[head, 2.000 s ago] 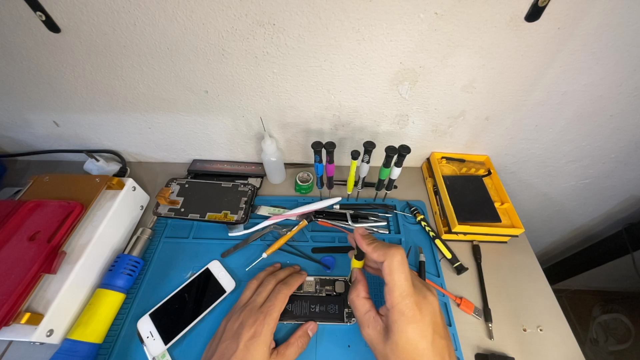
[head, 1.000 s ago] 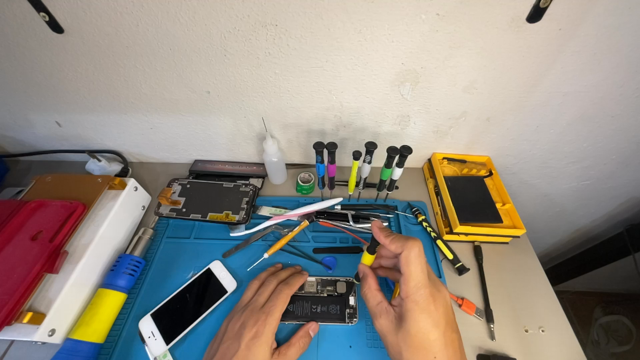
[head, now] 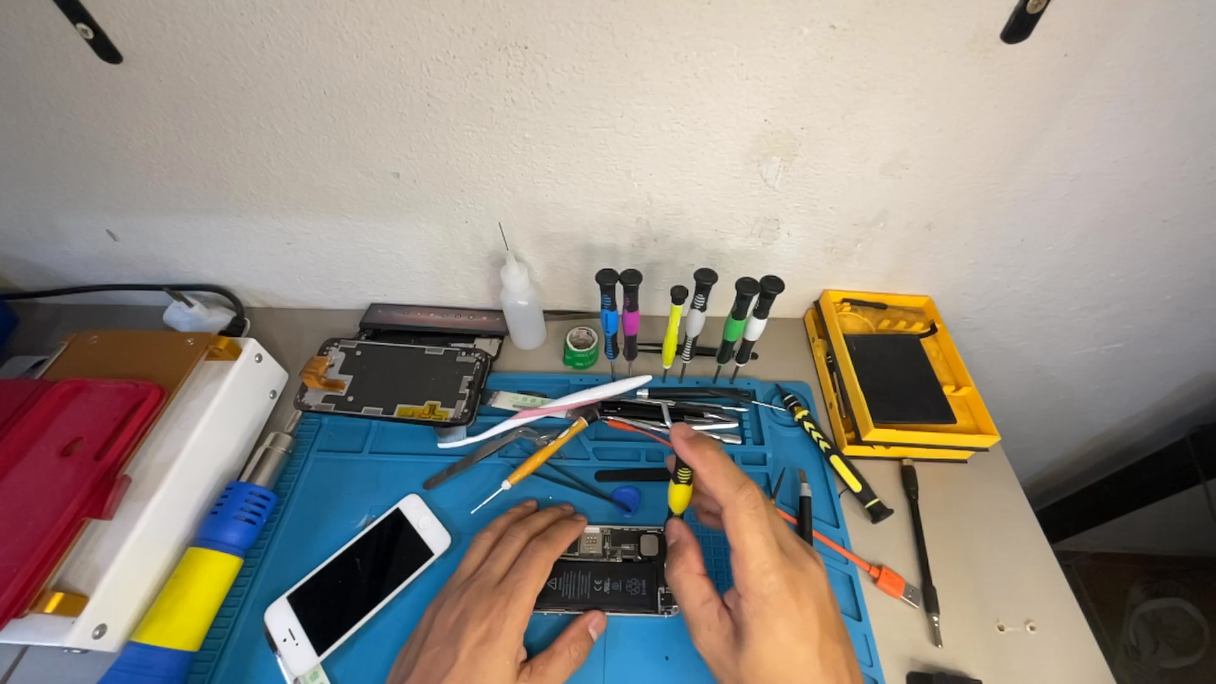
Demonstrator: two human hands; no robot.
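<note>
An opened smartphone body point(head: 613, 570) lies on the blue silicone repair mat point(head: 361, 465), its black battery and circuit board exposed. My left hand point(head: 513, 598) rests over the phone's left end, fingers along the upper edge and thumb near the lower edge. Between thumb and fingers, my right hand point(head: 750, 560) holds a small yellow and black precision screwdriver point(head: 680, 489) upright at the phone's right end; its tip is not clearly visible. Left of my left hand lies a white smartphone point(head: 359, 581). An orange-handled tool point(head: 546, 451) and a blue opening pick point(head: 627, 499) lie above the opened phone.
Several screwdrivers point(head: 698, 313) stand behind the mat beside a dropper bottle point(head: 522, 313). A yellow case point(head: 902, 380) sits at the back right. A phone display assembly point(head: 394, 380) and white toothbrush point(head: 551, 408) lie at the back. A blue-yellow tool handle point(head: 195, 579) lies left.
My right hand lifted the screwdriver slightly away from the phone's right end, tilted it, then brought it back upright there. My left hand has stayed on the phone.
</note>
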